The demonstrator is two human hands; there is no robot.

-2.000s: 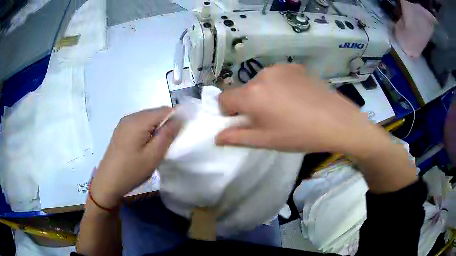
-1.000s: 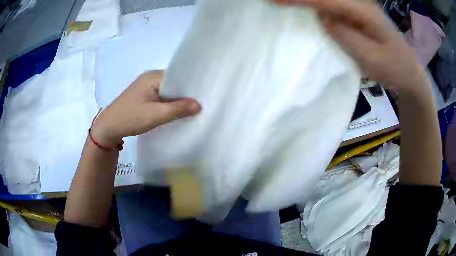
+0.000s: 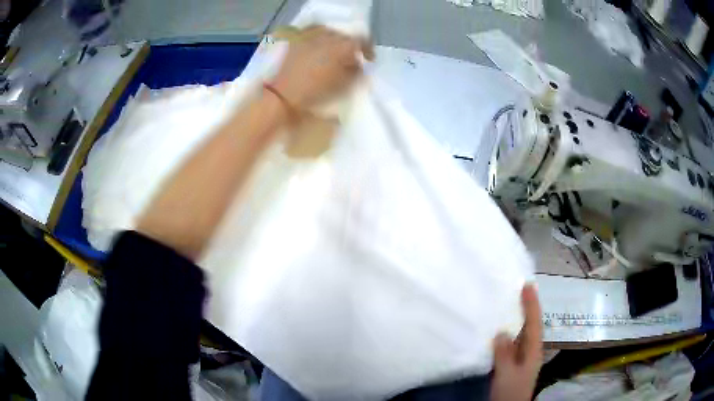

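Note:
A large white fabric panel (image 3: 376,258) is spread in the air over the table front and my lap, blurred by motion. My left hand (image 3: 325,66) holds its upper corner at the top centre, by a tan tag (image 3: 311,135). My right hand (image 3: 521,345) is at the panel's lower right edge, with the fabric between or behind its fingers. White panels (image 3: 149,149) lie stacked at the left of the table, partly hidden by my left arm.
The cream-white sewing machine (image 3: 626,168) stands at the right. A black phone (image 3: 651,289) lies on the machine table's front part, near a printed ruler (image 3: 611,319). A blue tray (image 3: 196,66) is behind the stack. White cloth (image 3: 626,380) lies below the yellow rail at lower right.
The view has turned left. My left hand has moved up and away with the panel's corner toward the stack, and my right hand has come down to the panel's lower edge. The panel is spread wider.

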